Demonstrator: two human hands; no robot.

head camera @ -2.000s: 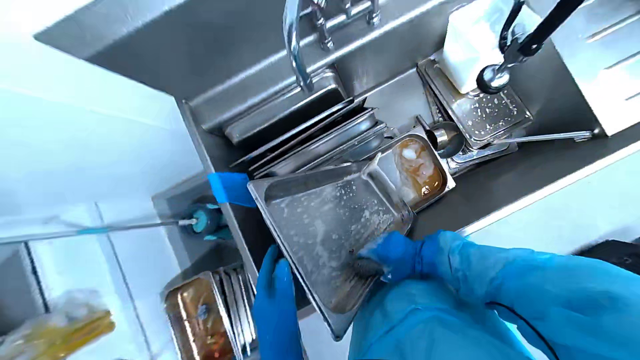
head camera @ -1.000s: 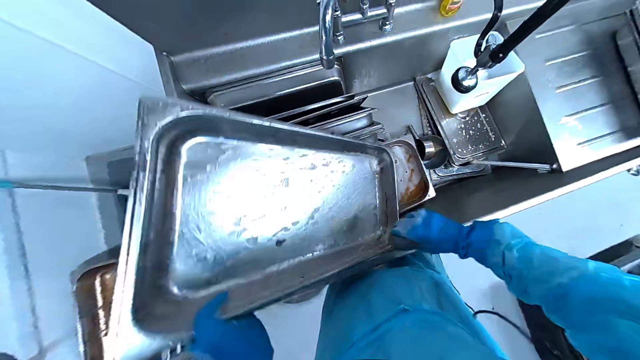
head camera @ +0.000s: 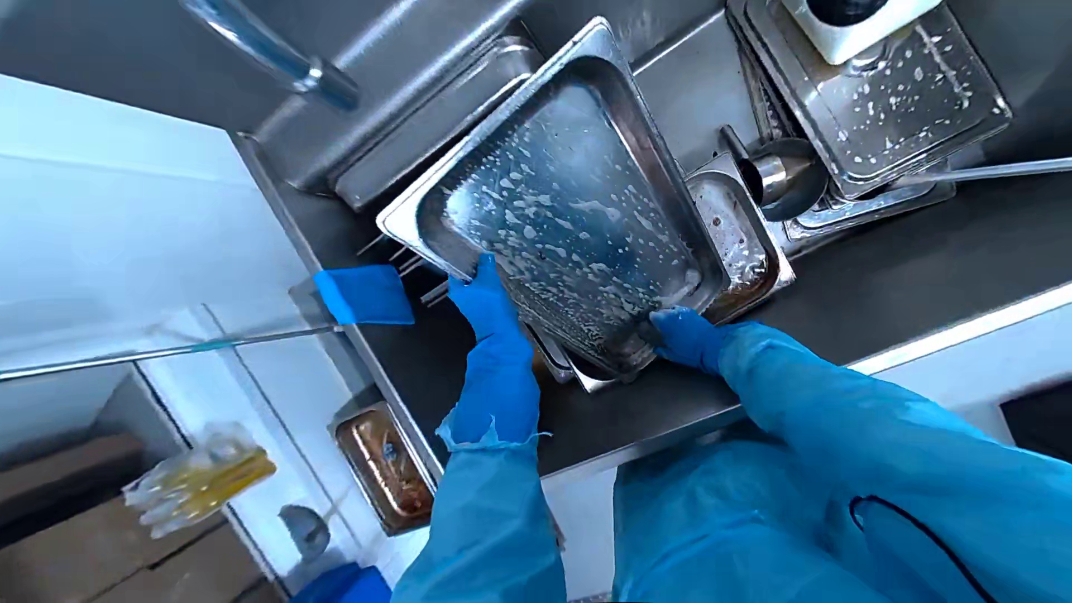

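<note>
A rectangular stainless steel pan (head camera: 569,201) with soapy spots inside is tilted over the sink. My left hand (head camera: 490,314), in a blue glove, grips the pan's left rim with the thumb over the edge. At its lower right corner is my right hand (head camera: 687,337), also gloved, with its fingers on a dark scrubber (head camera: 636,342) inside the pan; how firmly they close on it is partly hidden. Right of the pan sits a smaller steel pan (head camera: 737,243) with brown residue. More pans lie partly hidden beneath.
A faucet (head camera: 285,59) projects from the upper left. A spotted steel tray (head camera: 913,109) bears a white container (head camera: 854,29). A steel ladle or cup (head camera: 783,176) lies nearby. A blue cloth (head camera: 366,295) hangs over the sink's left edge, above a food-soiled pan (head camera: 385,469).
The large pan, seen one second ago raised and close to the camera, is now lower over the sink. My left hand has moved up to its left rim. The view has shifted.
</note>
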